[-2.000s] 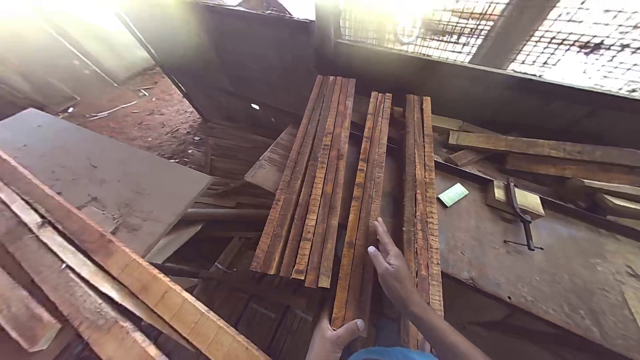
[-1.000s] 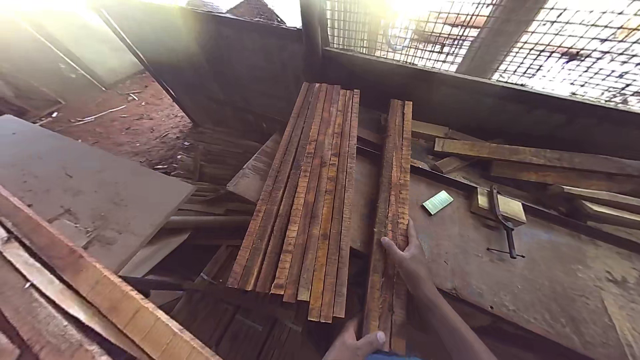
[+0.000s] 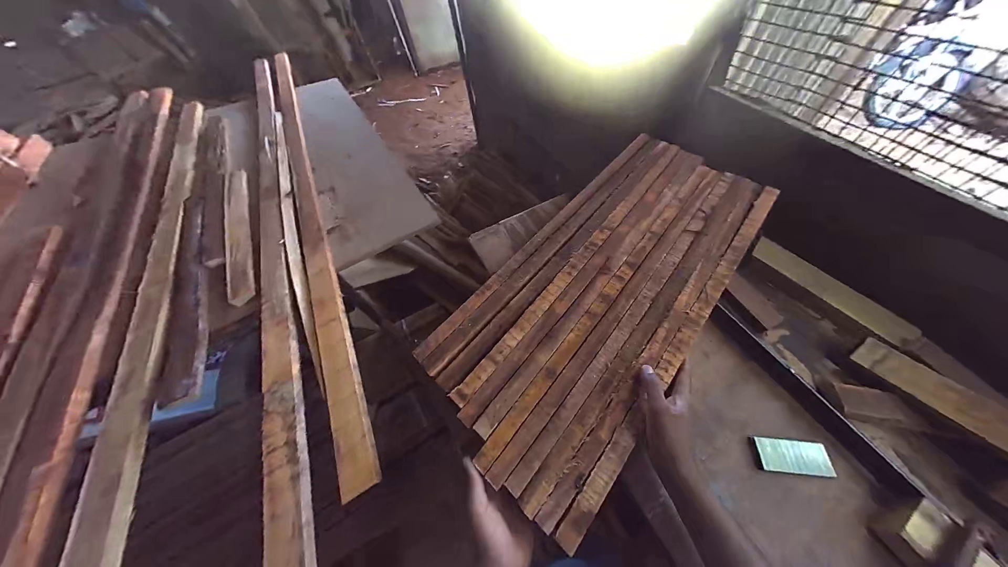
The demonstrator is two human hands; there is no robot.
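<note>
Several narrow wooden strips (image 3: pixel 583 323) lie side by side in a slanting row, their near ends uneven. My right hand (image 3: pixel 665 402) presses on the right edge of the row, thumb on top and fingers at the side. At the near end, my left hand (image 3: pixel 496 512) is beside the strip ends, its thumb upright; whether it touches them I cannot tell. The surface beneath the row is mostly hidden by the strips.
Long rough boards (image 3: pixel 287 378) lie at the left, near a flat grey panel (image 3: pixel 354 173). At the right, a light green block (image 3: pixel 794 457), wood offcuts (image 3: pixel 843 287) and a blurred clamp (image 3: pixel 965 543) rest on a metal-edged bench (image 3: pixel 724 378). Behind stands a wall with a mesh window (image 3: pixel 858 87).
The strips that my hands held apart at the right now lie against the others in one wide row. My right hand has moved to the row's right edge. The view has swung left.
</note>
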